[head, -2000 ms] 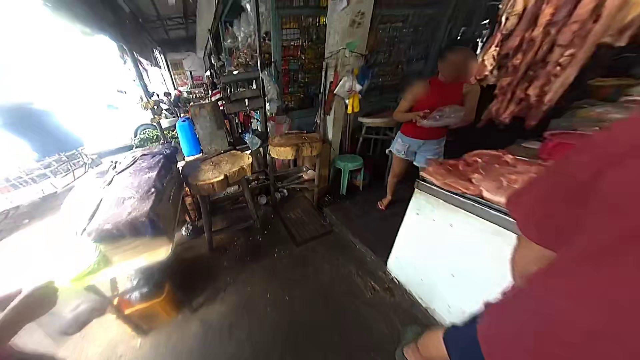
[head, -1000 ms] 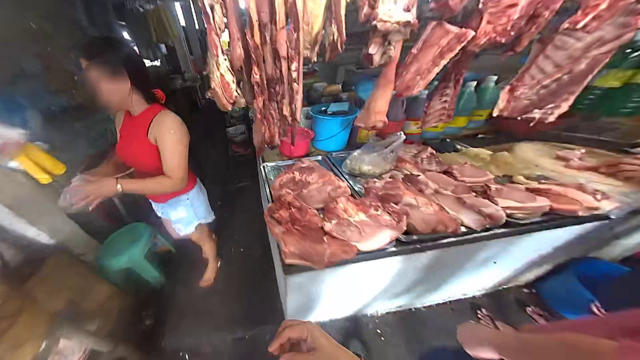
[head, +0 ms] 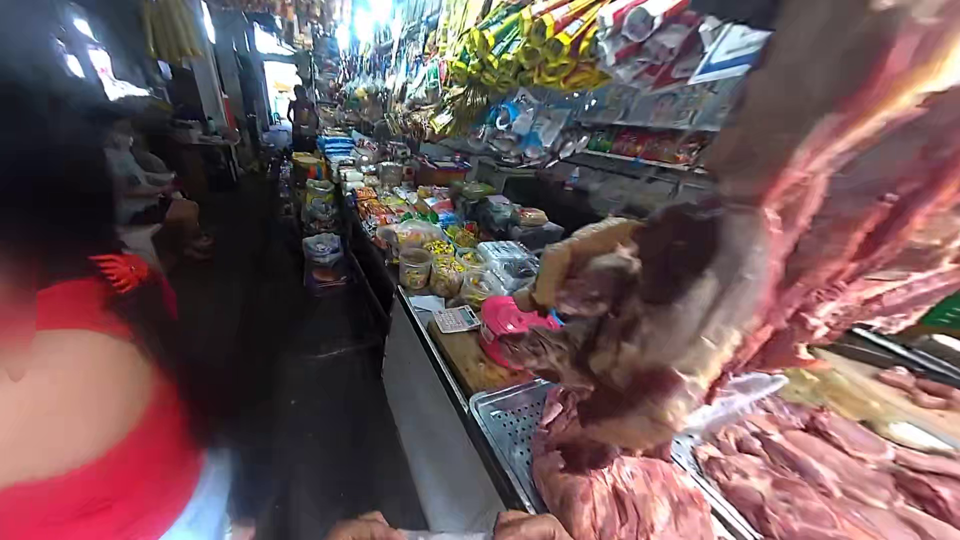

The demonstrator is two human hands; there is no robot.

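Observation:
At the bottom edge, my left hand (head: 367,527) and my right hand (head: 532,526) show only their curled fingers, with a thin whitish thing (head: 448,535) held between them; the rest of it is out of view. Beside my right hand, raw meat slabs (head: 626,491) lie on a perforated metal tray (head: 510,420). More cuts of meat (head: 825,465) lie to the right. Large pieces of meat (head: 847,202) hang close in front at the right. Behind the tray are a wooden board (head: 469,352), a calculator (head: 456,319) and a pink plastic container (head: 514,322).
A person in a red top (head: 97,450) is very near on the left, blurred. A dark aisle floor (head: 322,405) runs ahead beside the counter (head: 431,420). Jars (head: 415,268) and packets stand farther back, and packaged goods (head: 540,37) hang above. A seated person (head: 150,180) is at far left.
The view has swung and come nearer to the hanging meat and the person in red. One hand of mine stood out a second ago; now both are low at the bottom edge.

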